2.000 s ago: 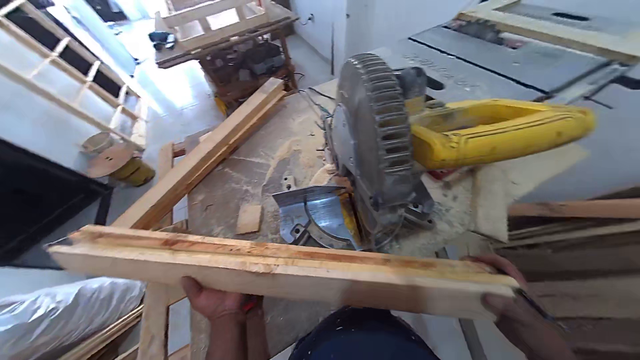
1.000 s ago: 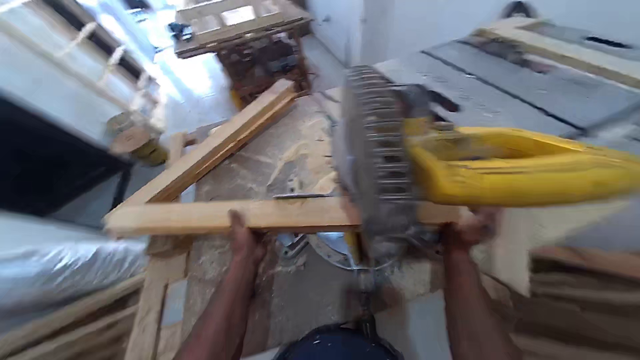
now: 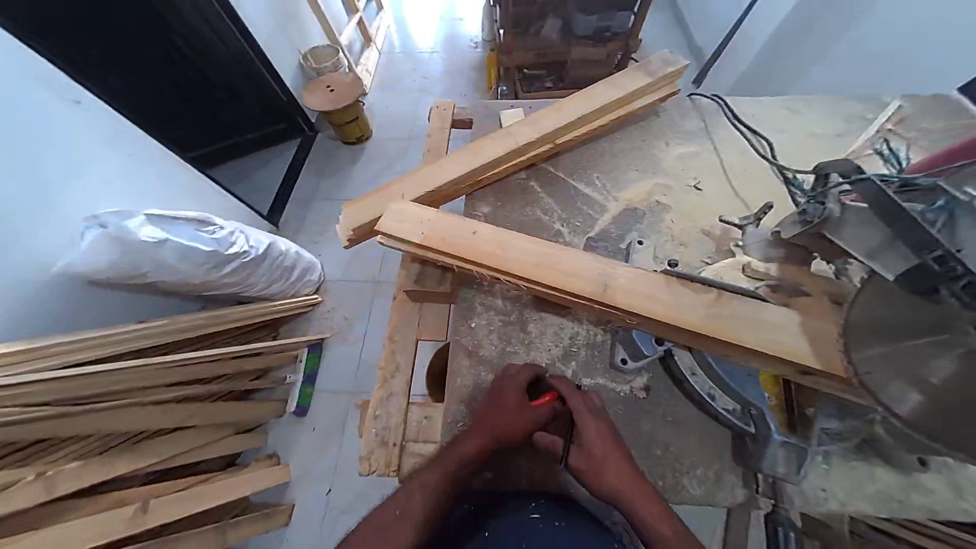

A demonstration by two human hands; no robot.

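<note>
Close together over the near part of the workbench (image 3: 686, 457), my left hand (image 3: 512, 408) is closed on a small red object (image 3: 544, 399), and my right hand (image 3: 591, 438) holds a slim dark pencil or pen (image 3: 566, 444). Neither hand touches the wooden boards. A grooved board (image 3: 595, 278) lies across the miter saw's base (image 3: 717, 396), its right end by the circular blade (image 3: 915, 358). Beyond it a second board or stacked pair (image 3: 511, 145) lies at an angle, their left ends close together.
Long wooden strips (image 3: 152, 412) are piled on the floor at the left, near a white sack (image 3: 191, 252). A yellow bucket (image 3: 349, 123) stands by the wall. Black cables (image 3: 743, 126) run over the sawdust-covered bench to the saw. A wooden frame (image 3: 393, 381) projects from the bench's left edge.
Both hands have let go of the board they held earlier and are now together nearer my body. The board rests on the saw base. The view has swung left and down.
</note>
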